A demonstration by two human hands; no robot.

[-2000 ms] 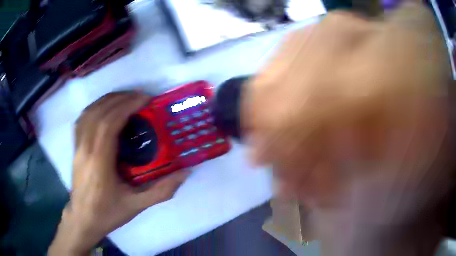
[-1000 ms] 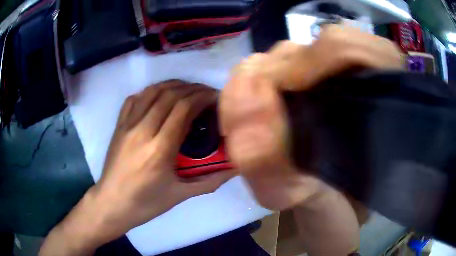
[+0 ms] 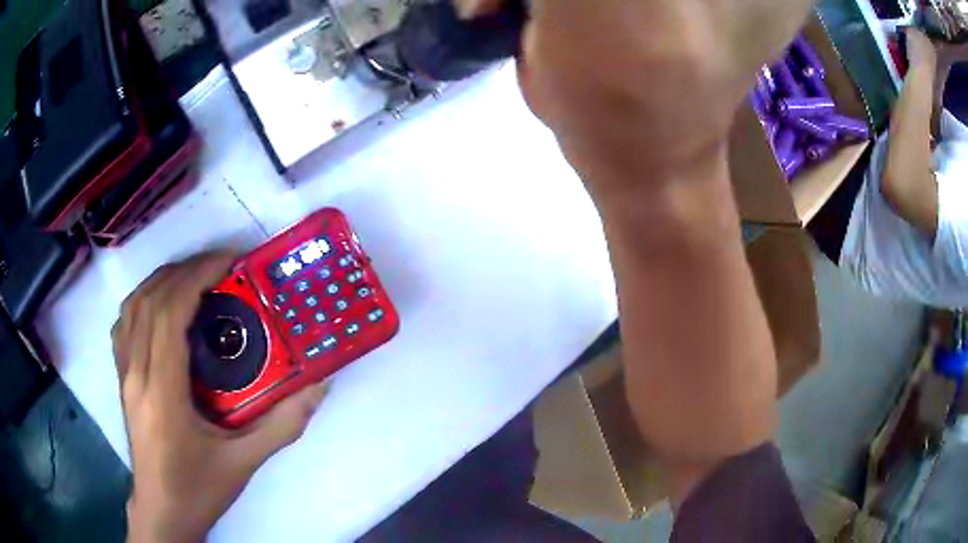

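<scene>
A red portable radio (image 3: pixel 318 302) lies face up on the white work sheet (image 3: pixel 446 265), with its black speaker at the left end and its display lit. My left hand (image 3: pixel 186 371) grips the speaker end. My right hand (image 3: pixel 626 85) is at the top, shut on the black electric screwdriver (image 3: pixel 451 42). The screwdriver's nose points left over the screw feeder (image 3: pixel 329 106), a silver mechanism on a white plate. The bit tip cannot be made out, and my right fingers are partly cut off by the top edge.
Black-backed radios with red edges (image 3: pixel 90 127) stand at the upper left. An open carton of purple batteries (image 3: pixel 801 196) is at the upper right. Another open carton (image 3: pixel 584 435) is below my right forearm. Another person's arm (image 3: pixel 913 149) shows at the far right.
My right hand and the screwdriver have moved up and away from the radio to the screw feeder. The radio's keypad and display are uncovered again. The camera view has shifted and turned.
</scene>
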